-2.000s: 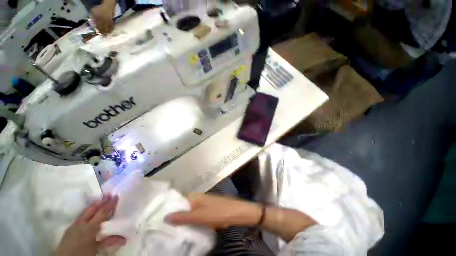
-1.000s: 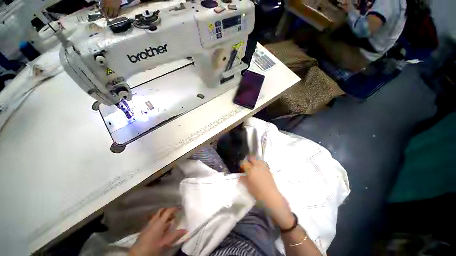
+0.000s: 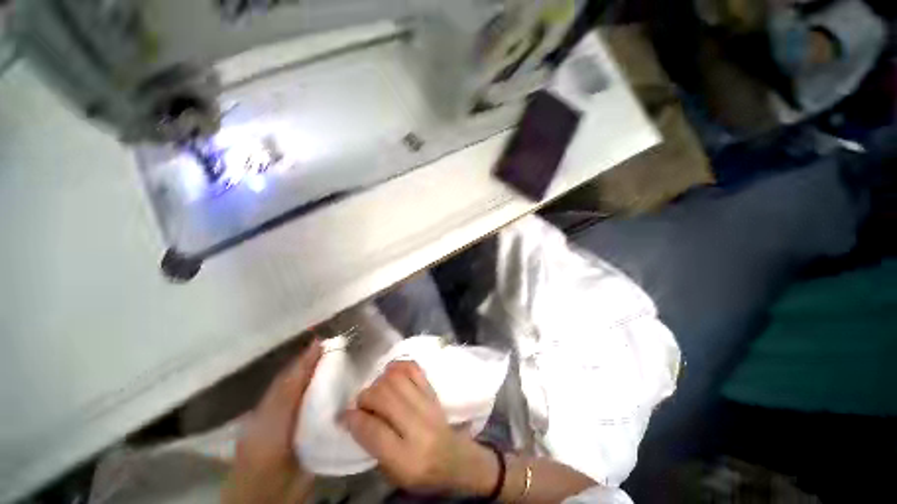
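A white garment [image 3: 457,379] lies over the lap, below the table's front edge, with part of it bunched between the hands. My left hand [image 3: 280,423] is blurred and holds the cloth's left edge near the table edge. My right hand [image 3: 403,428] is curled on the cloth just right of it, with the fingers closed on a fold. Whether the right hand also holds a small tool cannot be told. More white cloth with faint stitch lines [image 3: 590,364] hangs to the right.
The white sewing machine [image 3: 325,30] stands at the top, its needle area [image 3: 211,162] brightly lit. A dark smartphone [image 3: 538,145] lies on the white table [image 3: 285,281] at right. Brown material [image 3: 659,162] is beyond the table corner. A person [image 3: 826,54] is at the upper right.
The garment has come off the table down to the lap. My right hand has moved from an orange-handled tool at the right to the cloth beside my left hand. The view has shifted.
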